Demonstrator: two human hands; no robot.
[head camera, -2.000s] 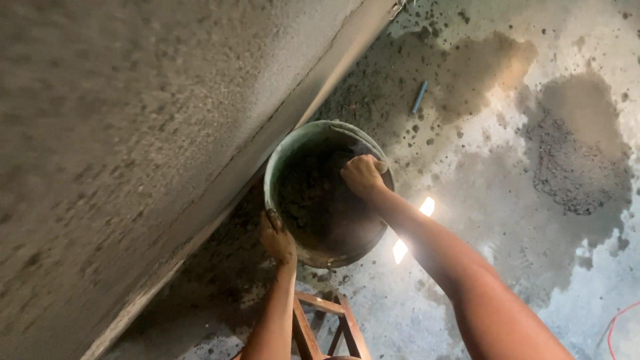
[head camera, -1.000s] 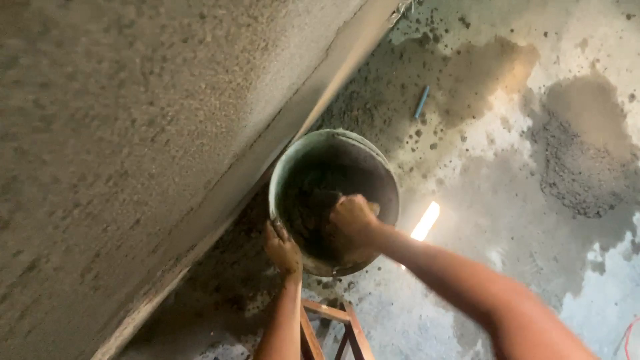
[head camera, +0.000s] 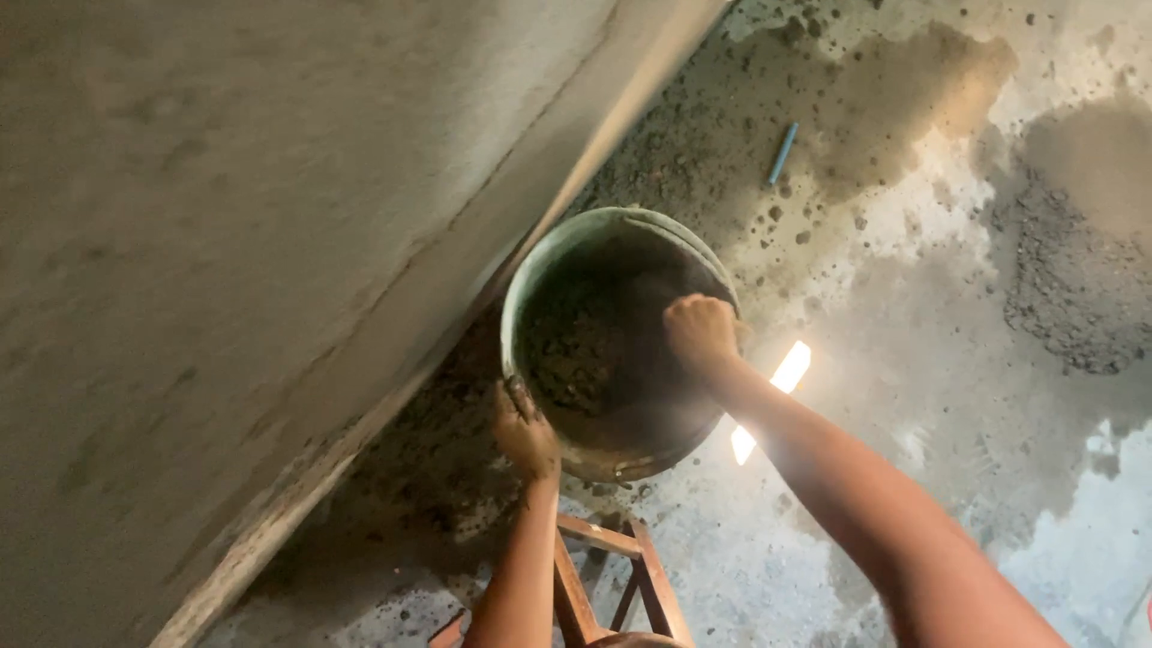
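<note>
A round bucket (head camera: 515, 315) with a pale, smeared rim holds dark, lumpy wet mortar (head camera: 576, 360). On the bucket's lower left rim, my left hand (head camera: 526, 436) is closed, its fingers muddy. My right hand (head camera: 702, 331) is a fist over the right side of the opening, near the rim. A light-coloured bit, perhaps a handle, shows at the right edge of the fist; the rest of what it grips is hidden in the dark inside.
A rough plastered wall (head camera: 270, 225) rises along the left, close beside the bucket. Below the bucket stands a wooden stool or ladder frame (head camera: 598, 536). A blue stick-like piece (head camera: 784, 154) and a heap of grey mortar (head camera: 1071, 288) lie on the stained concrete floor (head camera: 909, 360).
My right hand has moved from the lower middle of the bucket's opening up and right, toward the right rim. My left hand has stayed at the lower left rim.
</note>
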